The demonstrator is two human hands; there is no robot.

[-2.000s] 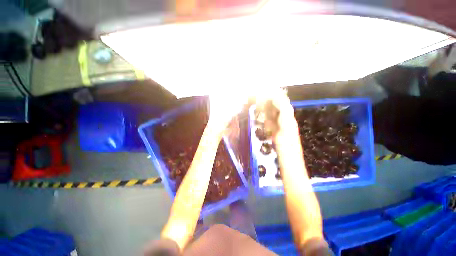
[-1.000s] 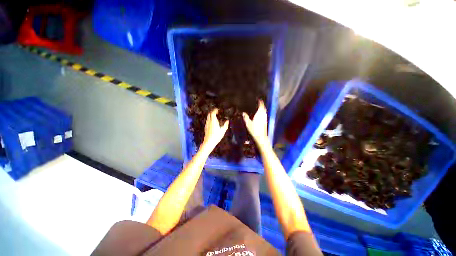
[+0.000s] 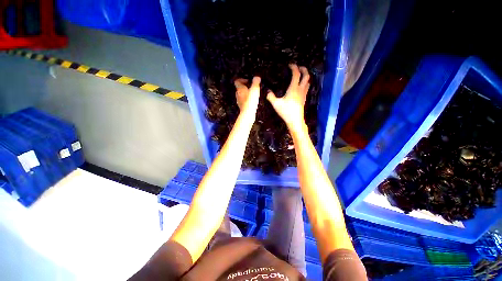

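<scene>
A deep blue plastic crate [image 3: 333,104] stands in front of me, full of small dark brown glossy pieces [image 3: 269,151], perhaps claw clips. My left hand [image 3: 247,94] is over the middle of the heap, its fingertips at the pieces, thumb apart. My right hand [image 3: 292,97] is just beside it, fingers spread and touching the heap. The palms face each other with dark pieces between them. I cannot tell whether either hand grips any. The far end of the crate is dark and cut off by the top edge.
A second blue crate [image 3: 380,164] at the right holds similar dark pieces on a white liner [image 3: 385,203]. Stacked blue crates [image 3: 41,142] stand at the left. A red stool [image 3: 52,38] and a blue plastic object [image 3: 118,16] are at the upper left. Striped tape [image 3: 124,80] crosses the floor.
Two seconds ago both hands were at the lit tabletop. They are now down in the left crate. Since one second ago they have moved further up the heap, and the view is closer.
</scene>
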